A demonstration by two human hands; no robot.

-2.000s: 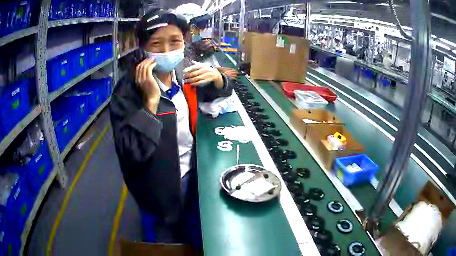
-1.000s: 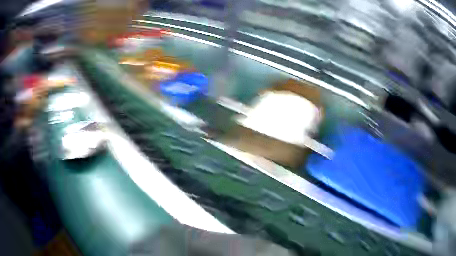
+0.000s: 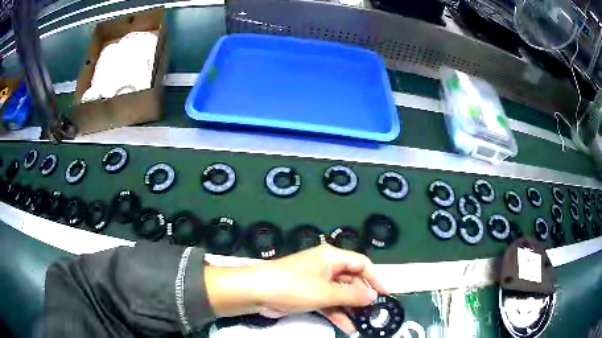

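Note:
My left hand (image 3: 307,284) reaches in from the left in a dark sleeve, near the bottom middle. Its fingers and thumb hold a black ring part (image 3: 391,318) with small holes around its face, over the worktop. A pale C-shaped pad (image 3: 414,329) lies just right of it, cut by the bottom edge. A white sheet (image 3: 294,328) shows below my wrist with a dark part on it. On the belt, black rings with pale bands (image 3: 282,181) lie in a far row, and plain black rings (image 3: 264,238) lie in the near row. My right hand is not in view.
Beyond the belt are a blue tray (image 3: 297,86), an open cardboard box (image 3: 119,111) with white contents and a clear plastic box (image 3: 475,115). At right, a dark block with a white label (image 3: 529,265) stands at a round metal dish (image 3: 527,313), beside clear film (image 3: 455,313).
The view has swung from the aisle and a masked person to the belt and worktop in front. My left hand, holding a black ring part, is now in view.

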